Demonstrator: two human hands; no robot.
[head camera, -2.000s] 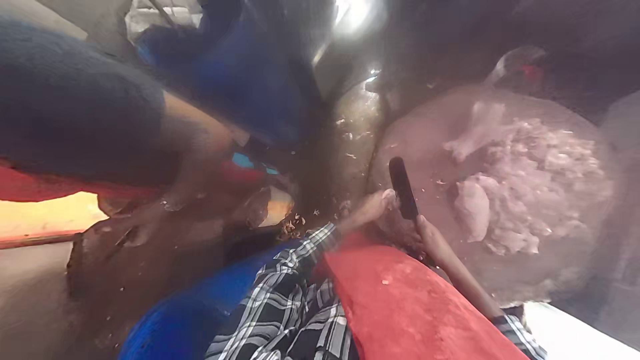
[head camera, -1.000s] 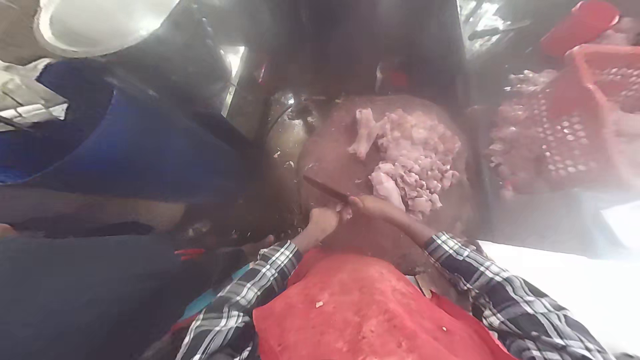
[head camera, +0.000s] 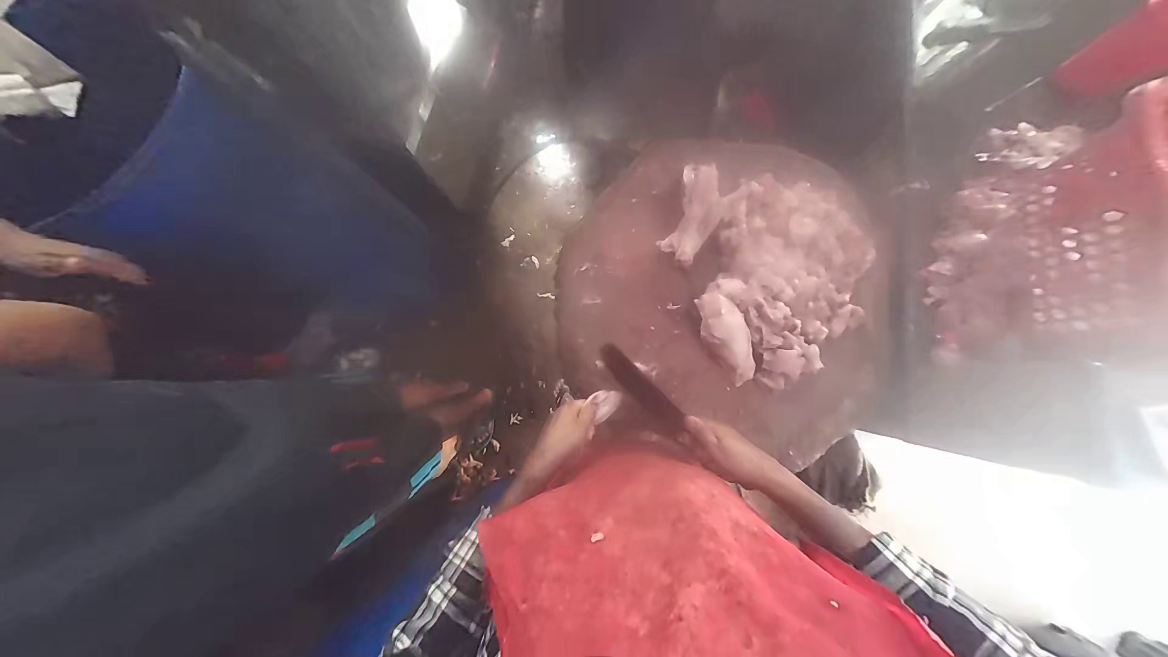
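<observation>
A round chopping block (head camera: 620, 274) lies ahead of my red apron. Near its lower left edge, my left hand (head camera: 570, 424) grips a small pale piece of meat (head camera: 603, 404). My right hand (head camera: 707, 443) holds a dark-bladed knife (head camera: 643, 388) by its handle, the blade slanting up and left over the block, just right of my left hand and apart from it. Cut raw meat (head camera: 794, 265) is heaped on the block's right part. A bone-like piece (head camera: 699, 214) lies at the heap's upper left and a larger smooth piece (head camera: 726, 336) at its lower left.
A blue barrel (head camera: 255, 201) stands at left, beside another person's hand (head camera: 73, 258) and dark clothing. At right is a red perforated basket (head camera: 1109, 201) with meat pieces (head camera: 985, 237) next to it. A bright white surface (head camera: 976, 520) lies at lower right. Scraps dot the wet surface (head camera: 529, 246) left of the block.
The knife blade and my left hand, close together one second ago, now stand apart, with the small piece visible in my left fingers. The view has shifted strongly.
</observation>
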